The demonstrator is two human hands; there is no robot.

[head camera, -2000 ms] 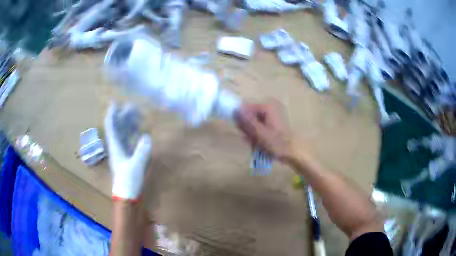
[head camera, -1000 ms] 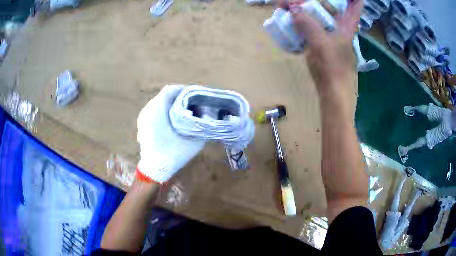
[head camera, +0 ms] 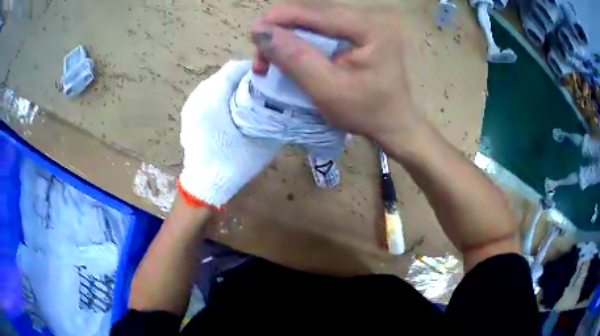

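My left hand (head camera: 220,134), in a white knit glove with an orange cuff, grips the grey-white figure lower body (head camera: 289,128) by its shorts, waist end up. A sandalled foot (head camera: 324,172) shows below it. My bare right hand (head camera: 355,72) holds a pale-grey waist connector (head camera: 289,79) at the waist opening. My fingers partly cover the connector, so how deep it sits is hidden. The mallet (head camera: 391,210) lies right of the figure, its head hidden behind my right hand and wrist.
A loose grey connector (head camera: 77,71) lies on the brown cardboard table (head camera: 151,39) at the left. A blue crate (head camera: 125,262) with a white liner stands at lower left. Figure legs (head camera: 490,33) lie at the right, over and beside a green surface (head camera: 520,111).
My right hand came back from the far right with a connector and brought it onto the waist. Earlier, my left hand took hold of the lower body and turned its opening up.
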